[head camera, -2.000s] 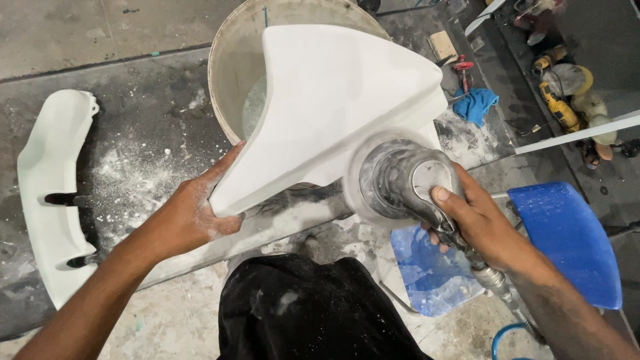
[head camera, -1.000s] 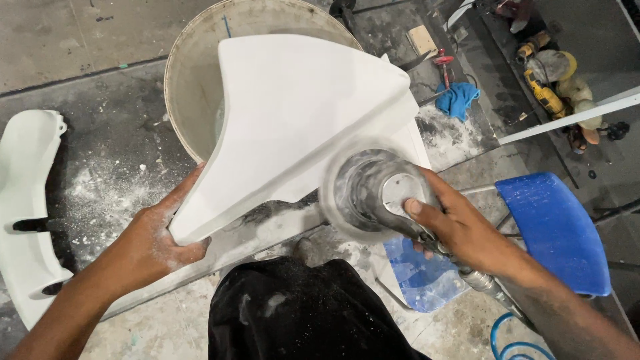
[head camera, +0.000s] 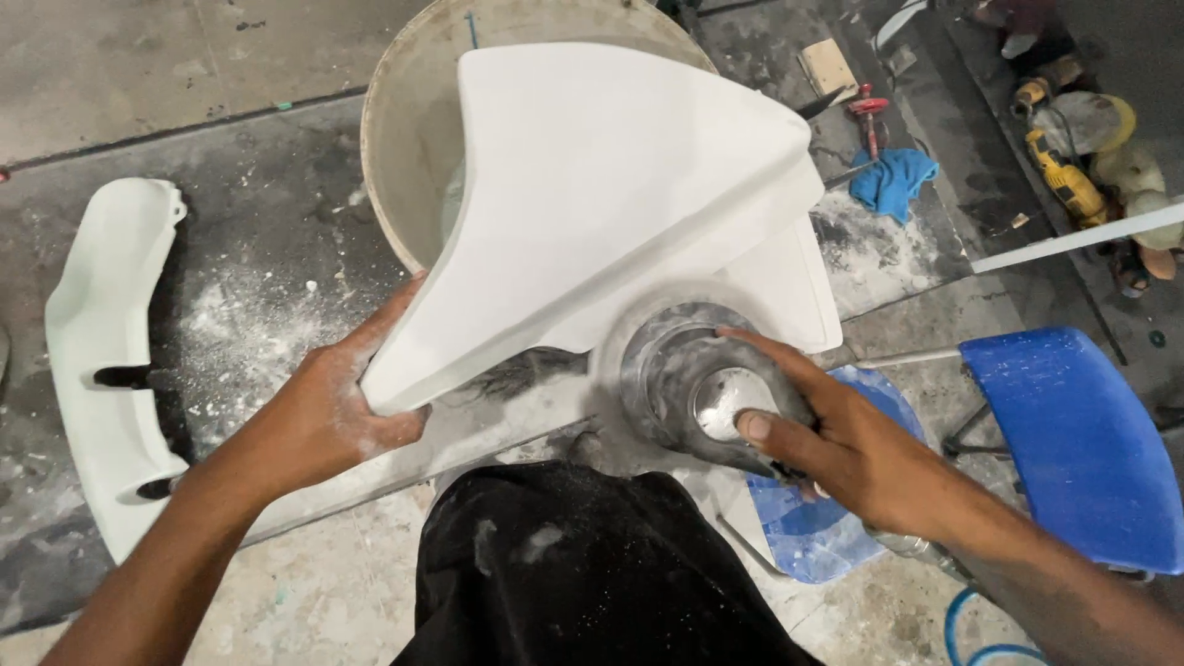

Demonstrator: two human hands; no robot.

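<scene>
A white molded panel (head camera: 592,194) with a raised ridge lies tilted over the mouth of a large round tub. My left hand (head camera: 333,407) grips its lower left corner, thumb beneath the edge and dust on the fingers. In my right hand (head camera: 832,435) is a pneumatic orbital sander (head camera: 712,388), my thumb on its round top. The sander's pad is blurred by motion and sits close to the panel's lower edge; whether it touches cannot be told. Black cloth (head camera: 583,564), dusted white, covers my lap.
A pale green molded part (head camera: 106,342) with two slots lies on the dusty dark surface at left. Behind the panel stands the tub (head camera: 398,139). A blue chair (head camera: 1078,444), a blue cloth (head camera: 893,182), a blue hose (head camera: 957,629) and a yellow power tool (head camera: 1068,180) are at right.
The sander in my right hand has moved down along the panel's lower edge, away from its right end. My left hand keeps its hold on the corner.
</scene>
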